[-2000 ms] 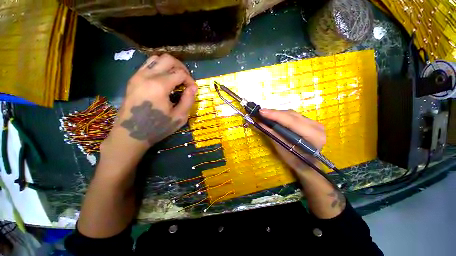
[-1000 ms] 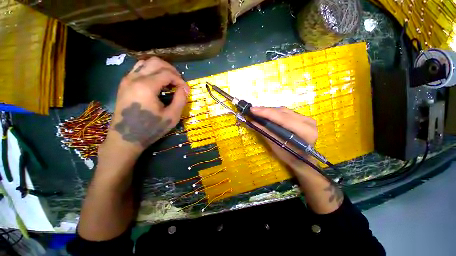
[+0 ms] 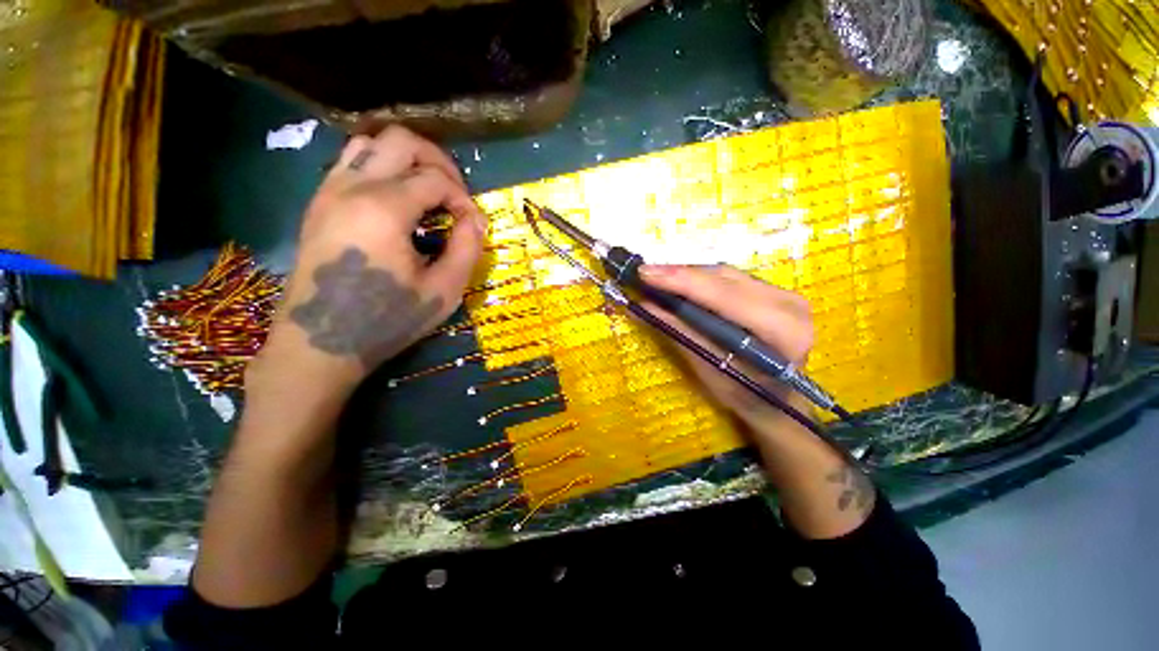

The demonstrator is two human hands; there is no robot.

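The shiny yellow-orange flexible circuit panel [image 3: 763, 343] lies flat in front of me. My right hand [image 3: 737, 324] holds the dark soldering iron [image 3: 712, 328] like a pen, with its tip and thin feed tube at the panel's upper left part. My left hand [image 3: 381, 254] is at the panel's upper left edge, thumb and fingers pinched together around a lead wire [image 3: 442, 226], mostly hidden by the fingers. Several thin red-orange lead wires [image 3: 521, 410] with pale ends project from the panel's left edge. A tangled pile of loose leads [image 3: 216, 318] lies left of my left wrist.
An open cardboard box [image 3: 534, 108] stands above the panel, a round tin with metallic wool [image 3: 864, 45] at upper right. Stacked panels [image 3: 64, 140] are at upper left, green-handled pliers [image 3: 48, 394] on white sheet at left. A dark box [image 3: 1017, 280] and white reel [image 3: 1112, 172] are at right.
The whole view has shifted slightly. Against the panel, both hands stay at nearly the same place, the right still holding the iron at the upper left part.
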